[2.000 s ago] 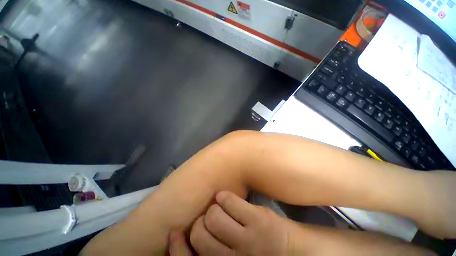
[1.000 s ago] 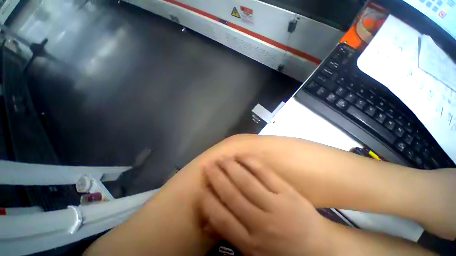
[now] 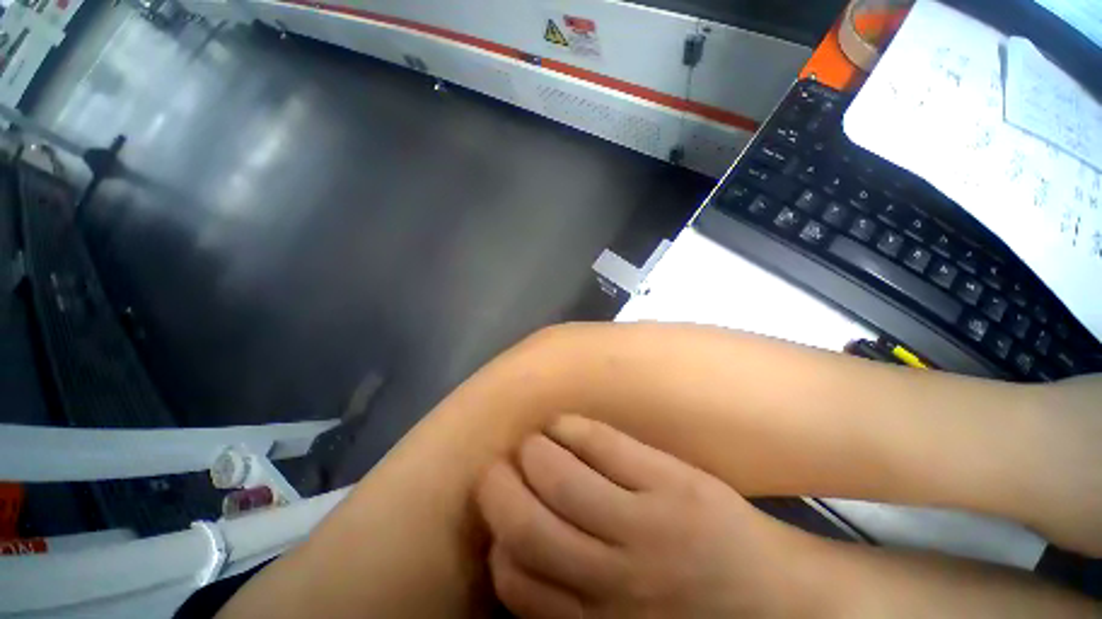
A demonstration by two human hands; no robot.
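Note:
My bare left arm comes in at the bottom left, bends at the elbow and reaches across the shelf to the right edge, where my left hand is out of the picture. My right hand (image 3: 604, 520) lies against the inner bend of that arm, its fingers curled and its fingertips partly hidden. A black keyboard (image 3: 900, 260) lies on the white console shelf (image 3: 737, 302) beyond the forearm. White papers with handwriting (image 3: 967, 145) cover its upper edge. A yellow and black stick (image 3: 900, 353) lies just beyond the forearm, beside a dark item.
An orange panel (image 3: 834, 63) with a ring (image 3: 860, 36) is at the top right, beside a screen corner (image 3: 1076, 27). A white machine side with a red stripe (image 3: 604, 85) crosses the top. White tubes (image 3: 145, 450) are at the lower left. A metal bracket (image 3: 631, 268) sticks out at the shelf edge.
My right hand opened out and moved up onto the elbow, then slid back down with its fingers curled. My left arm stays bent across the shelf. The view has shifted slightly.

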